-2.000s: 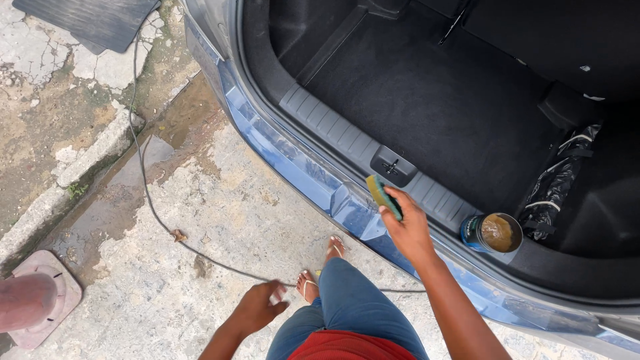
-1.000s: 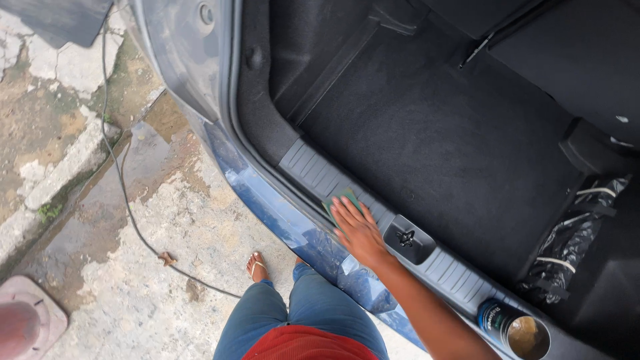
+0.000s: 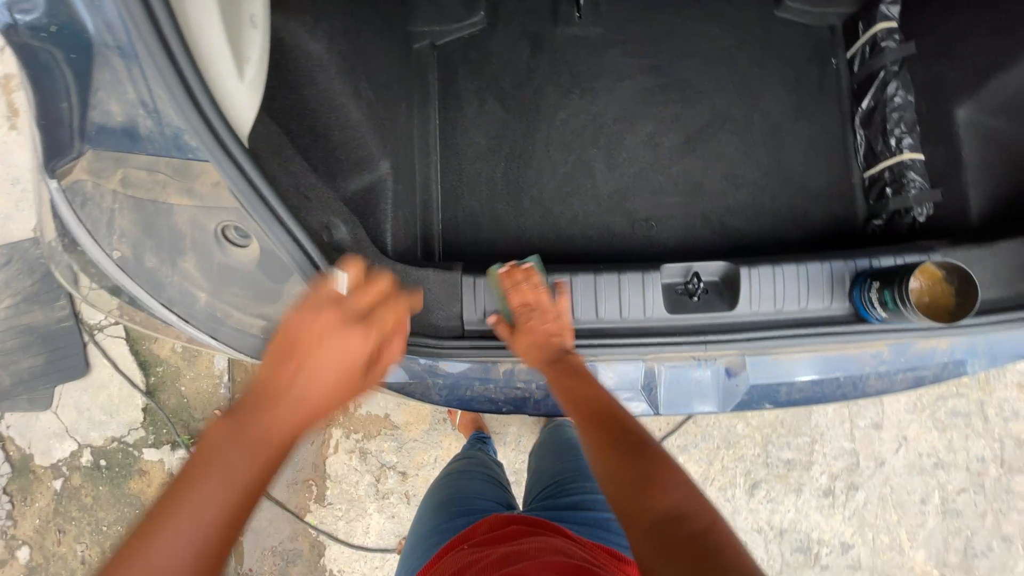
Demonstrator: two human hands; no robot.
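My right hand (image 3: pixel 532 316) lies over a green scouring sponge (image 3: pixel 498 290), pressing it onto the ribbed grey sill trim (image 3: pixel 604 296) of the open car boot, near the trim's left end. Blurred, my left hand (image 3: pixel 344 336) is raised over the left corner of the boot opening; whether its fingers hold anything cannot be told. At the sill's right end an open tin (image 3: pixel 916 293) with a blue label leans on its side, brownish paste visible inside. The black latch recess (image 3: pixel 700 288) sits between my right hand and the tin.
The dark boot floor (image 3: pixel 640 144) spreads beyond the sill. A black plastic-wrapped bundle (image 3: pixel 892 128) with pale bands lies at its right. The blue bumper (image 3: pixel 576 384) runs before my legs. A cable (image 3: pixel 320 532) crosses the cracked concrete, and a dark mat (image 3: pixel 36 328) lies far left.
My right hand has brought the sponge down from above the bumper to the sill trim and moved it left of the latch recess. My left hand, low two seconds ago, is now raised over the car's edge.
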